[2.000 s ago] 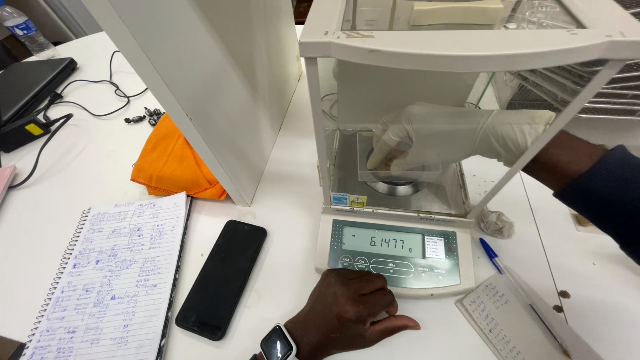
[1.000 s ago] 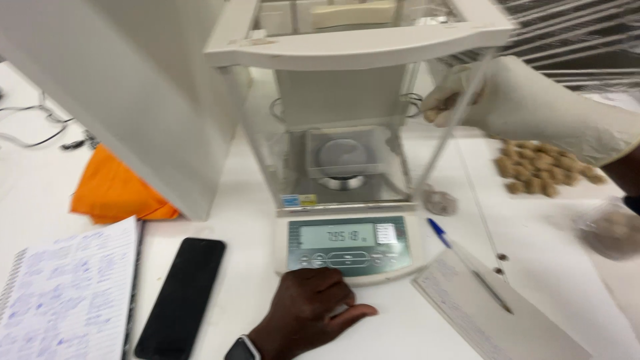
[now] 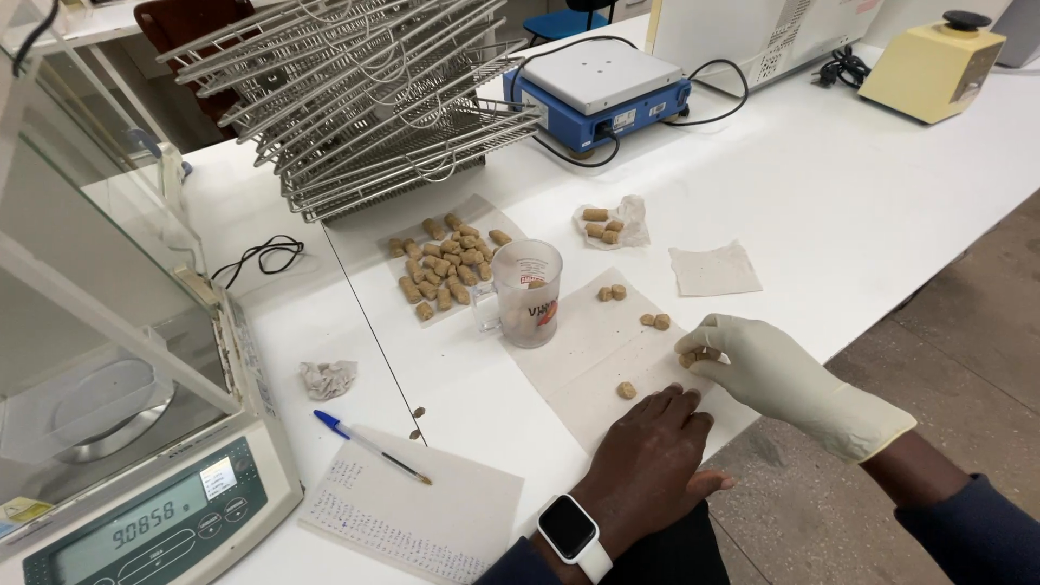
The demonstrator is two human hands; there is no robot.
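My right hand [image 3: 756, 378], in a pale latex glove, pinches brown pellet pieces [image 3: 695, 356] over a paper sheet [image 3: 561, 374]. My left hand [image 3: 654, 455], bare with a white smartwatch [image 3: 569, 528] on its wrist, rests palm down on the sheet's near edge and holds nothing visible. Small pellet pieces [image 3: 626, 390] lie on that sheet, some in pairs. At its far left corner stands a clear plastic mug [image 3: 528, 296] with pellets inside. Behind the mug, many cylindrical pellets [image 3: 443, 264] lie on another paper. The analytical balance [image 3: 154, 520] at left has a lit display and a clear tray on its pan.
Crumpled tissue [image 3: 327, 379], a blue pen [image 3: 370, 445] and a handwritten sheet [image 3: 406, 512] lie beside the balance. Wire racks [image 3: 366, 106], a blue-sided hotplate-like device [image 3: 601, 85] and a yellow device [image 3: 934, 69] stand farther back. More pellets sit on crumpled paper [image 3: 634, 215].
My gloved right hand was inside the balance chamber, then beside it; now it is at the paper sheet. My left hand has left the balance's front. The view has swung right.
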